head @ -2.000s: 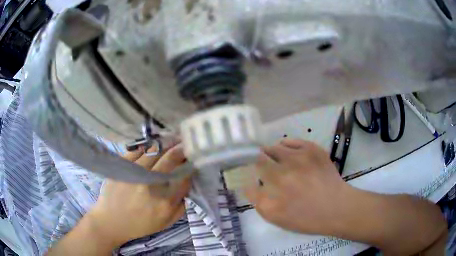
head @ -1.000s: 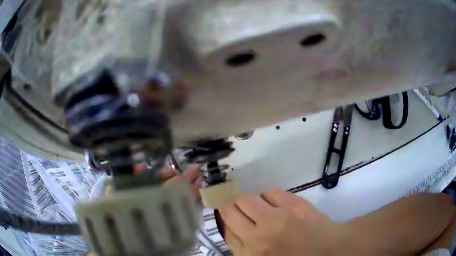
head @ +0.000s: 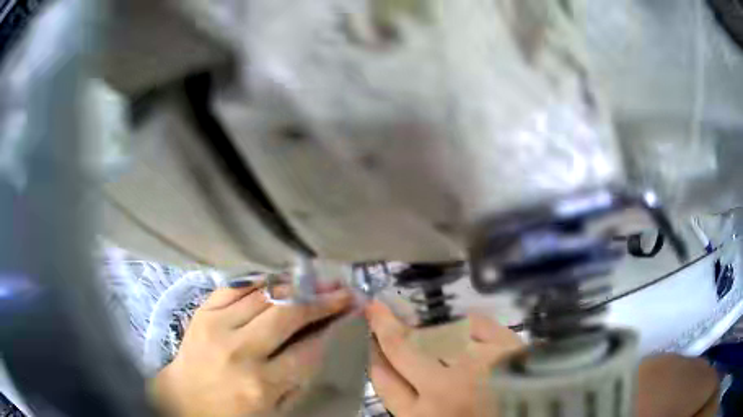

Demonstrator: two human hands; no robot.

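Note:
The cream sewing machine head (head: 367,163) fills the upper view, blurred and very close. My left hand (head: 236,350) is under it, with bent fingers and fingertips at the presser foot (head: 371,278). My right hand (head: 415,362) is just right of it, partly hidden by the ribbed tension dial (head: 566,379). The fingertips of both hands nearly meet on a pale grey strip of cloth (head: 346,358) between them. A beige block (head: 444,338) is beside my right fingers. The needle point cannot be made out.
Whitish striped cloth (head: 130,289) lies beyond my left hand. One black scissor handle (head: 645,243) shows at the right, by the white table edge (head: 668,305). A blurred grey curved part (head: 61,204) of the machine covers the left side.
The view has shifted, so the dial now sits lower right instead of left. My left hand shows again beside the presser foot. The snips are hidden behind the machine.

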